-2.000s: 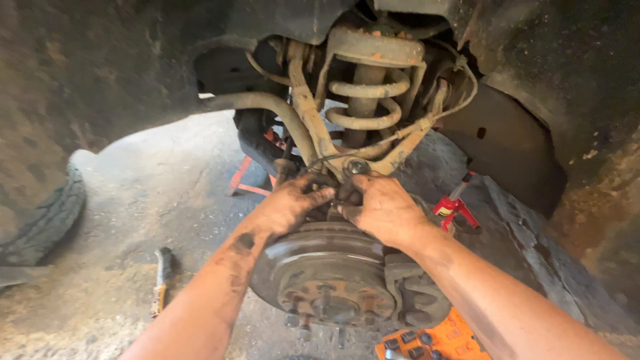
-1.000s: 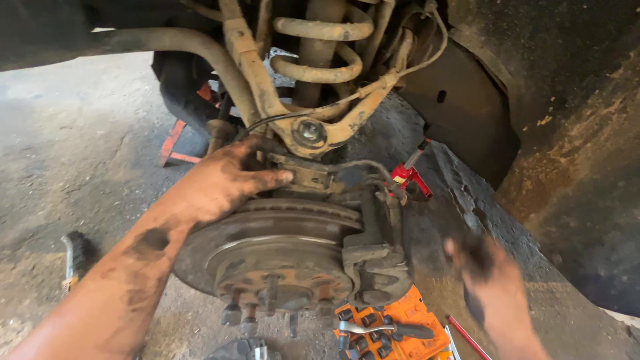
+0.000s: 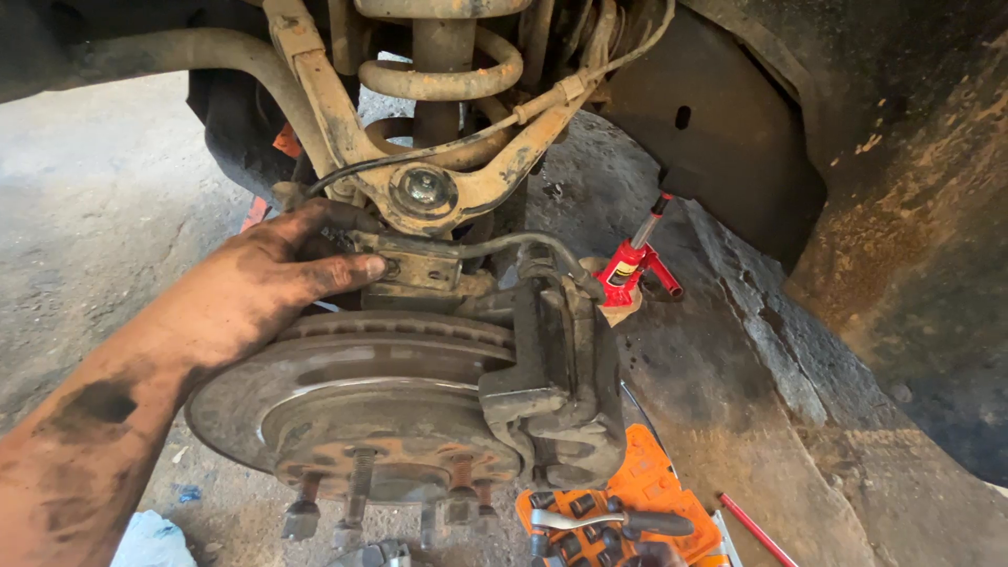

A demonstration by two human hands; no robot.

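My left hand [image 3: 291,272] grips the top of the steering knuckle behind the brake disc [image 3: 354,394], its thumb on a metal bracket [image 3: 421,272] with a hose along it. The upper control arm [image 3: 354,150] and its ball joint [image 3: 425,189] lie just above. The brake caliper [image 3: 551,386] sits at the disc's right side. Low in the view, my right hand [image 3: 655,554] shows only as dark fingertips at the bottom edge, beside a ratchet [image 3: 606,521] lying over an orange socket case [image 3: 654,465]. Whether those fingers hold anything is hidden.
A red bottle jack [image 3: 626,272] stands behind the caliper. A coil spring [image 3: 441,83] rises above the control arm. Wheel studs [image 3: 358,488], some bearing nuts, point down from the hub. A red bar [image 3: 756,529] and a pale blue plastic bag [image 3: 152,542] lie on the floor. The fender liner [image 3: 913,236] borders the right.
Both hands were together at the ball joint two seconds ago. My right hand has left it and come down to the socket case, while my left hand remains near the knuckle. The view has moved closer.
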